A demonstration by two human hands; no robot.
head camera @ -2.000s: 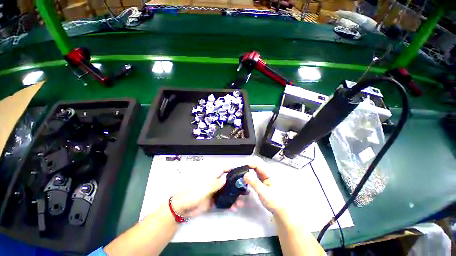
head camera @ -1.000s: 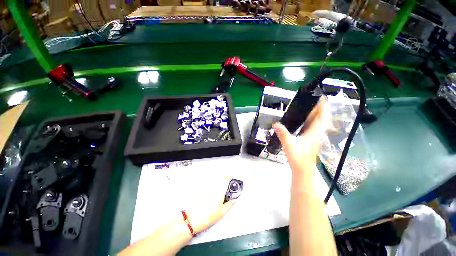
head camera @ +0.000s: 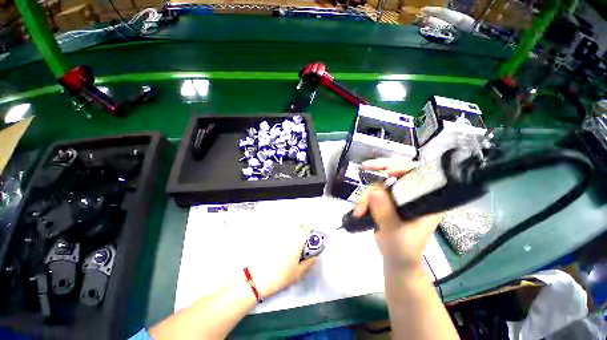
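My left hand (head camera: 289,265) holds a small black housing (head camera: 313,245) over the white work paper (head camera: 219,259). The housing's end with a silver round centre faces up. My right hand (head camera: 399,219) grips the electric screwdriver (head camera: 426,190), a black cylinder with a pale label. The screwdriver lies nearly level, its tip pointing left toward the housing but apart from it. My right fingers reach in front of the screw feeder (head camera: 376,143). Whether they touch it is unclear.
The centre tray (head camera: 249,193) holds silver fittings and a black part. A larger tray (head camera: 143,199) at left holds black assemblies. A second feeder (head camera: 452,109), a bag of small hardware (head camera: 468,229) and a black cable are at right. Red-and-black clamps (head camera: 336,85) stand behind.
My right hand has taken the screwdriver from its hanging place over the feeder and tilted it nearly level, tip leftward. The housing, first held in both hands, stays in my left hand.
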